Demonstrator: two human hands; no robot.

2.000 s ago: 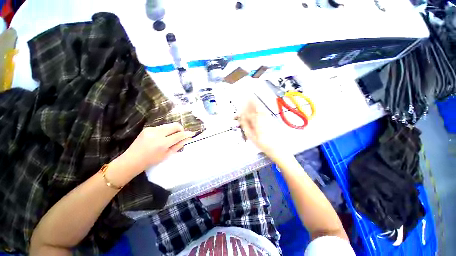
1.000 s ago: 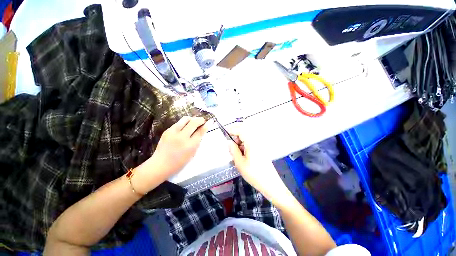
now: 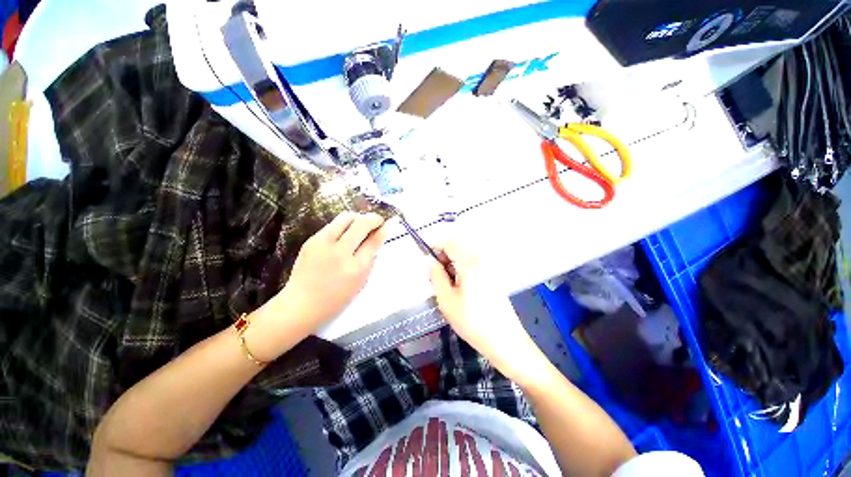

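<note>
The dark plaid garment lies heaped at the left, and its end runs under the lit needle area of the white sewing machine. My left hand rests on the garment's edge, fingertips close beside the presser foot. My right hand holds a slim grey metal tool, whose tip points at the cloth's end by the foot. The foot and needle are too small and bright to make out.
Scissors with one red and one yellow handle lie right of the needle. Brown tabs are on the machine. Black cords hang at the right. A blue crate of dark cloth stands below the table.
My right hand has come from above the table right of the needle to its front, now with the slim tool in it. My left hand has moved right, nearer the foot. The view has shifted.
</note>
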